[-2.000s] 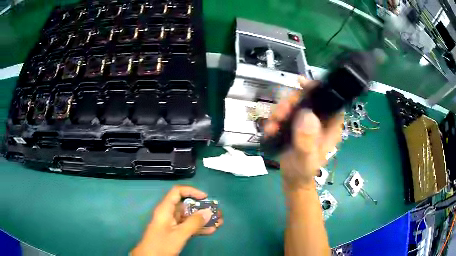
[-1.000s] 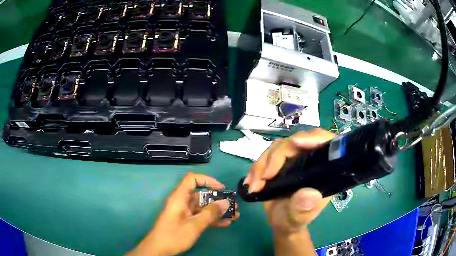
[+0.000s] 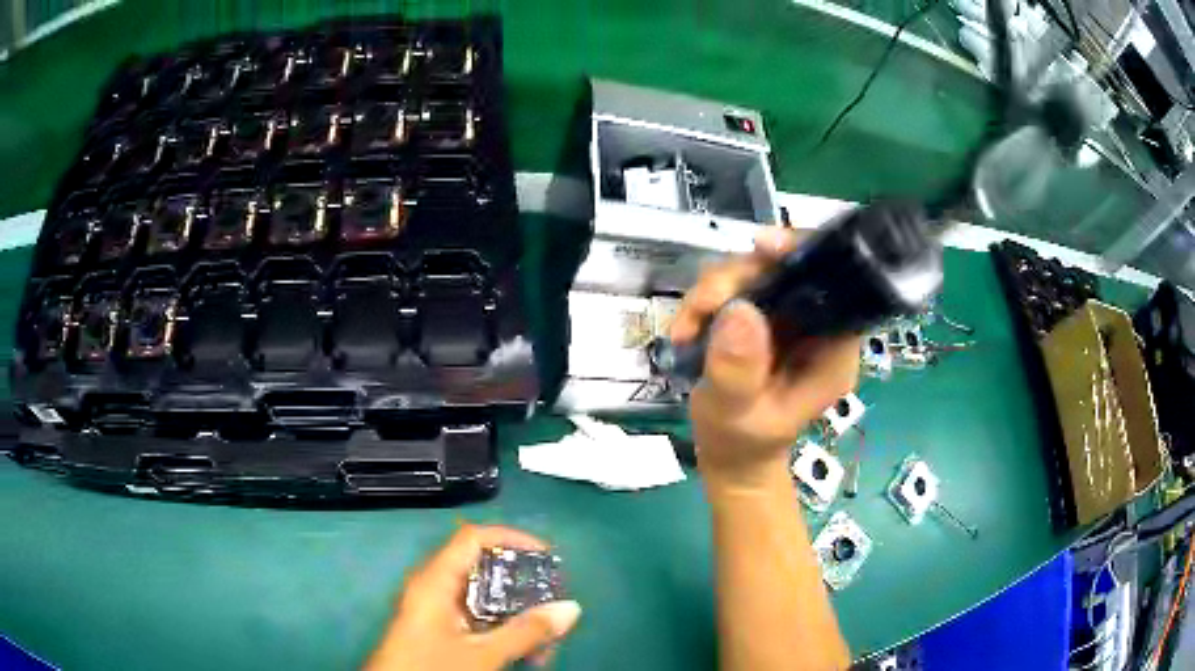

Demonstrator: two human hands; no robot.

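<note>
My left hand [image 3: 478,610] holds a small dark square circuit board module [image 3: 514,583] between thumb and fingers, low over the green bench mat. My right hand [image 3: 760,380] is closed around a thick black electric screwdriver [image 3: 858,275], tilted with its back end up to the right. The screwdriver's front end is at the pickup area of the grey-white screw feeder [image 3: 629,269]; its tip is too small and blurred to make out. A crumpled white cloth or paper [image 3: 603,459] lies before the feeder.
Black stacked blister trays [image 3: 367,315] with modules in many pockets stand at left. Loose wired square parts [image 3: 917,488] lie at right. Beyond them is a tan open box [image 3: 1101,406] by a black tray. A blue bin [image 3: 1003,616] is below the bench edge. A conveyor runs behind.
The screwdriver has moved from beside the module up and away to the feeder with my right hand. My left hand still holds the module. The camera view has shifted.
</note>
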